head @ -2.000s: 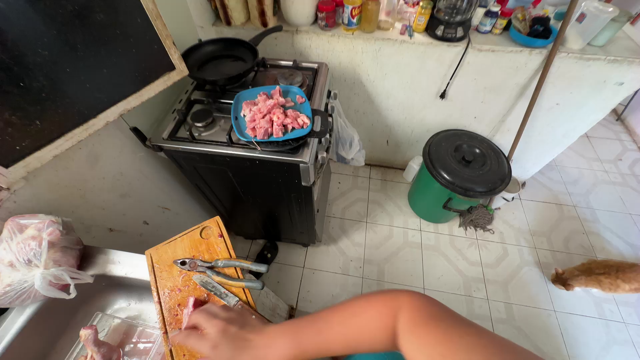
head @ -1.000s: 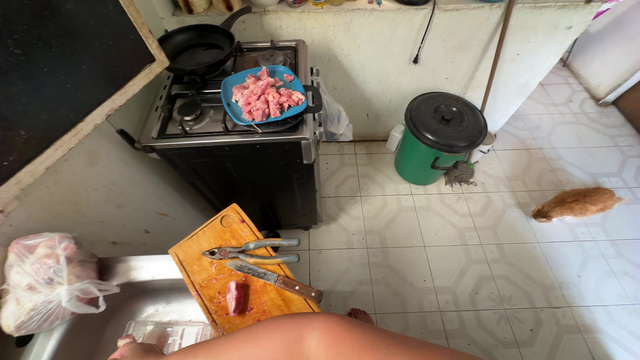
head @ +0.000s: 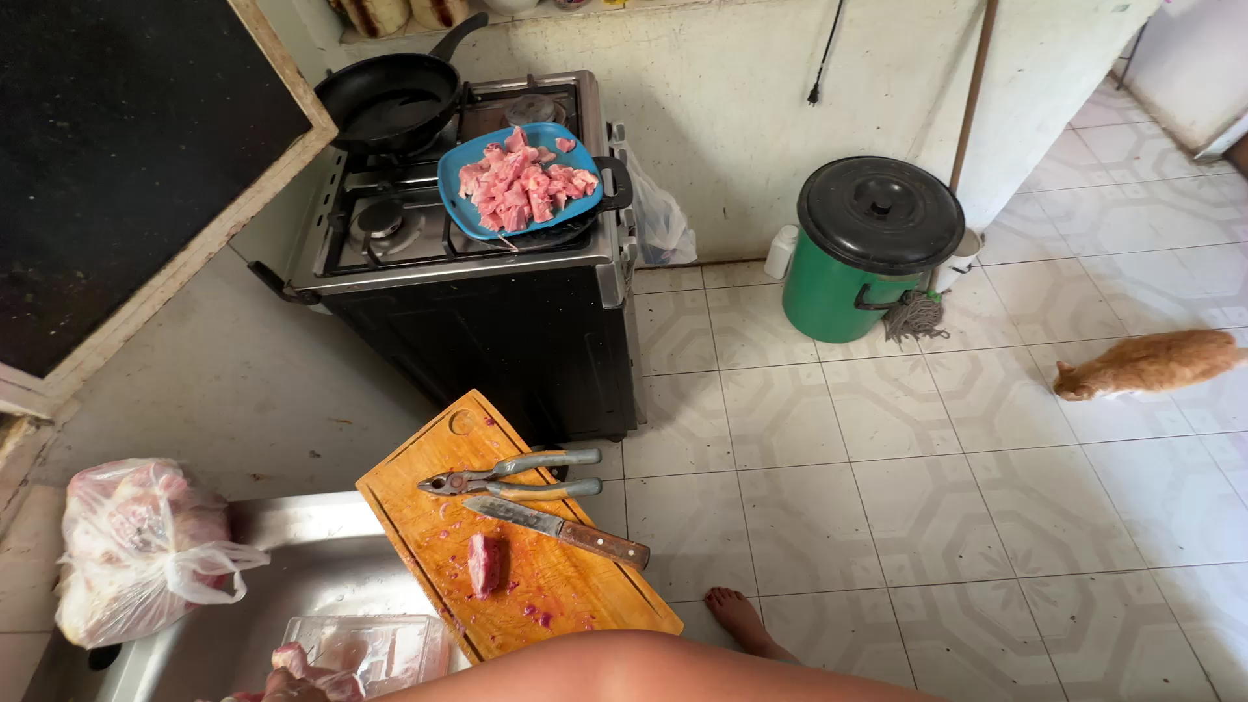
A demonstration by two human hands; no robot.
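Note:
At the bottom left, one of my hands (head: pixel 292 686) is at the raw meat (head: pixel 317 673) beside a clear plastic tray (head: pixel 375 648) in the steel sink. Its forearm crosses the bottom edge, and most of the hand is cut off; it looks like my right. My left hand is out of frame. On the wooden cutting board (head: pixel 556 604) lie a piece of raw meat (head: pixel 484 565), a wooden-handled knife (head: pixel 561 526) and open pliers (head: pixel 512 475). A blue plate (head: pixel 458 202) on the stove bears raw meat chunks (head: pixel 522 180).
The board overlaps the right rim of the sink (head: pixel 302 512). A tied plastic bag of meat (head: pixel 141 546) rests at the sink's left. Behind stands a gas stove (head: pixel 487 341) with a frying pan (head: pixel 390 102). A lidded green bin (head: pixel 838 292) and an orange cat (head: pixel 1155 363) are farther right.
My hand has moved from the meat on the board to the meat in the sink, leaving a piece on the board. The view has shifted.

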